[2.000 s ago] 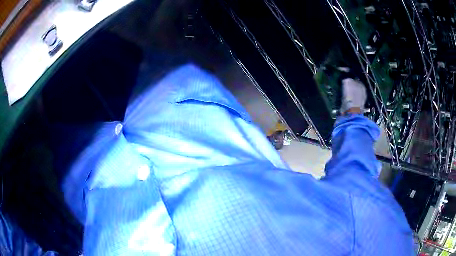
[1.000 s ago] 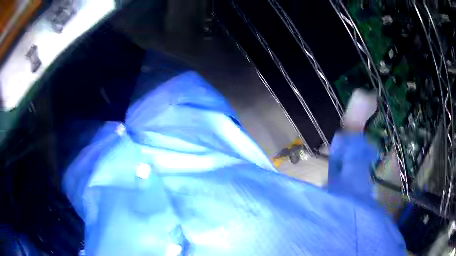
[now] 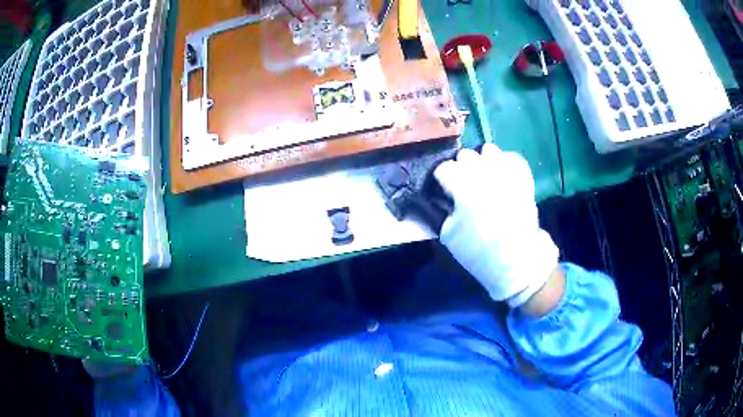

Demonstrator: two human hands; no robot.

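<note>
A green circuit board (image 3: 73, 252) is held up at the left, component side facing the camera. My left hand (image 3: 112, 368) is mostly hidden under its lower edge and grips it. My right hand (image 3: 493, 220), in a white glove with dark fingertips, is over the right part of the white paper sheet (image 3: 281, 220). Its fingertips are at a blurred dark grey piece (image 3: 395, 183); whether they grip it is unclear. A waisted dark grey core (image 3: 340, 226) lies on the sheet. The pale green glue brush (image 3: 478, 98) leans from a red dish (image 3: 481, 45) towards my right hand.
The orange-brown fixture (image 3: 415, 106) with a pale inner frame stands behind the sheet, a yellow handle (image 3: 408, 18) at its back. White core trays stand left (image 3: 155, 89) and right (image 3: 599, 122). Another red dish (image 3: 550, 61) holds a thin dark stick. Board racks (image 3: 672, 269) stand at the right.
The view has swung from the rack to the bench. My right hand has left the rack and is over the sheet. My left hand and the held board have come into view.
</note>
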